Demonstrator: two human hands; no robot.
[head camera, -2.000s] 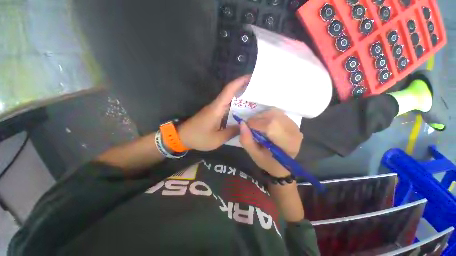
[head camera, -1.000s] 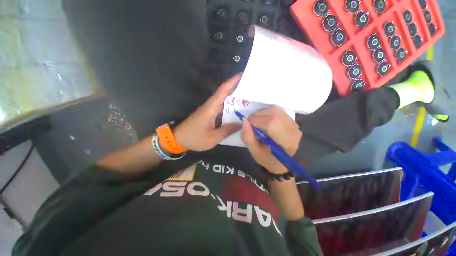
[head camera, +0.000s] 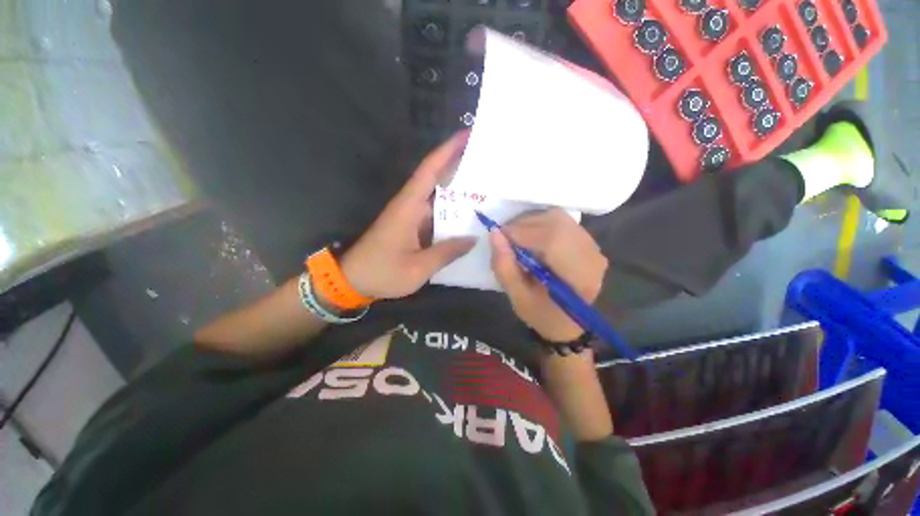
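My left hand (head camera: 388, 250), with an orange wristband, holds white paper sheets (head camera: 550, 126) from the left, thumb on top and fingers partly hidden behind. The upper sheet is curled back; the lower page shows red and blue writing near its left edge. My right hand (head camera: 553, 270), with a dark bead bracelet, grips a blue pen (head camera: 580, 302); its tip is at the page beside the writing. A red parts tray (head camera: 682, 99) with dark round parts in slots lies beyond the sheets. A black parts tray (head camera: 441, 102) is partly covered by the sheets and my left hand.
My dark-trousered leg (head camera: 696, 237) extends right to a foot with a bright yellow-green sock (head camera: 832, 161). Dark panels with pale edges (head camera: 716, 385) stand at lower right beside a blue plastic stand (head camera: 847, 323). Yellow floor lines show at right. My other knee fills the upper left.
The sheets, both hands and the trays have shifted slightly left and up in the picture. The pen stays in my right hand at the page; blue marks are visible beneath the red writing.
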